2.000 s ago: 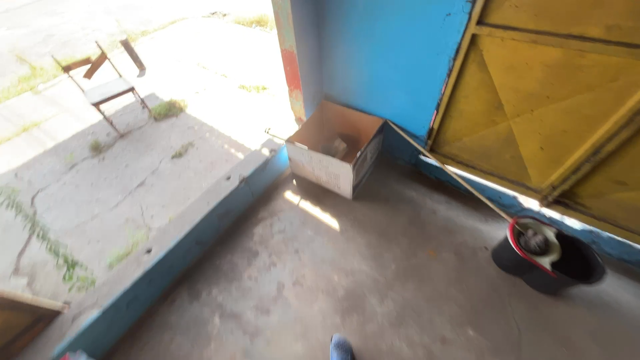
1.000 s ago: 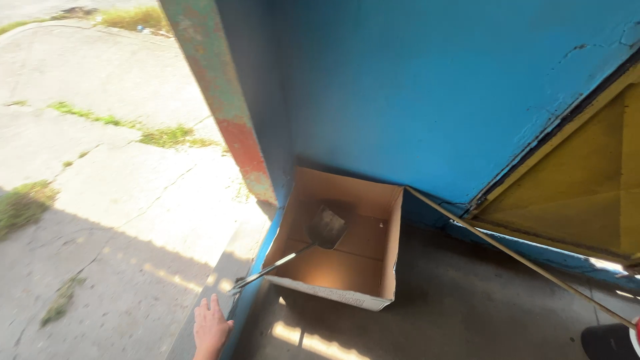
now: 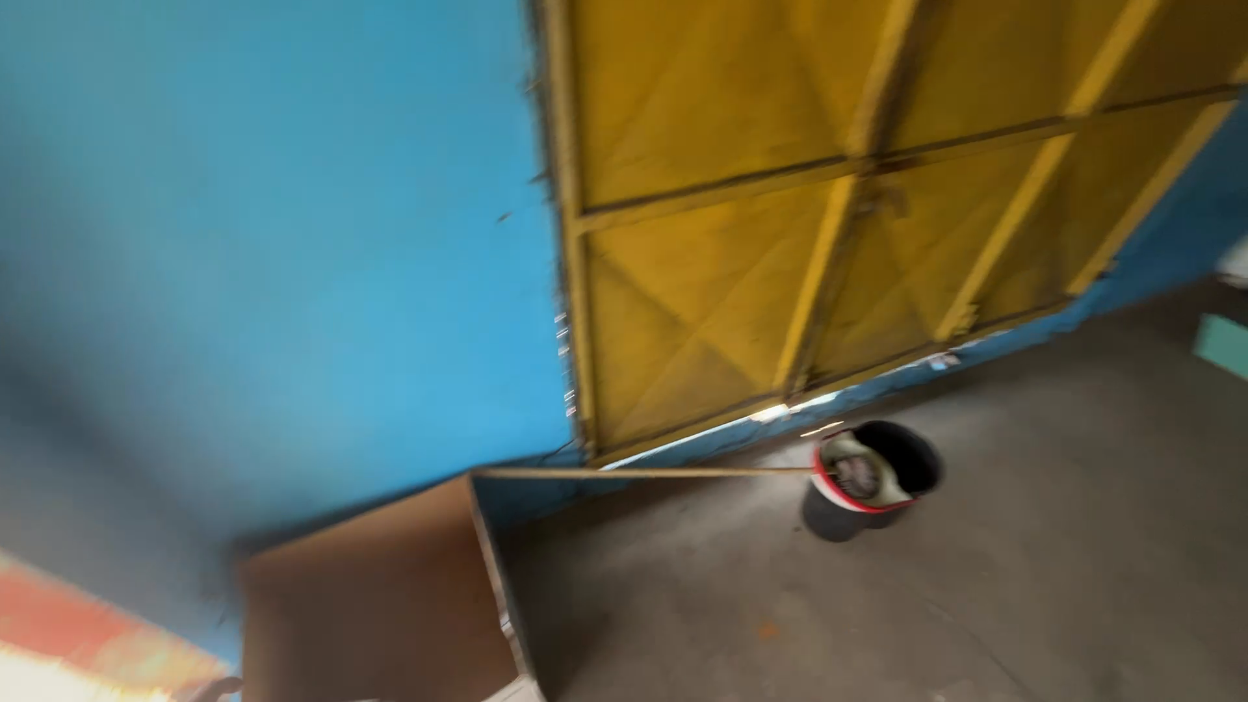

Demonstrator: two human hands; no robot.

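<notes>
Neither of my hands shows plainly. A cardboard box [image 3: 375, 595] stands open-topped against the blue wall at the lower left, cut off by the bottom edge. Just left of it, a small dark curved thing [image 3: 219, 688] shows at the bottom edge, too blurred to name. A mop bucket [image 3: 836, 517] with a red and white wringer rests on the floor right of centre. The mop head [image 3: 856, 476] sits in the wringer, and its long wooden handle [image 3: 663, 473] leans across to the box's top corner.
A blue wall [image 3: 292, 244] fills the left side. Beside it is a yellow metal door [image 3: 702, 292] with light coming under it. The concrete floor [image 3: 1024, 546] spreads to the right, where part of a green object [image 3: 1224, 343] shows at the edge.
The view has swung right and up. One second ago my left hand, fingers spread, was near the handle of a long-handled tool in the box; hand and tool no longer show plainly.
</notes>
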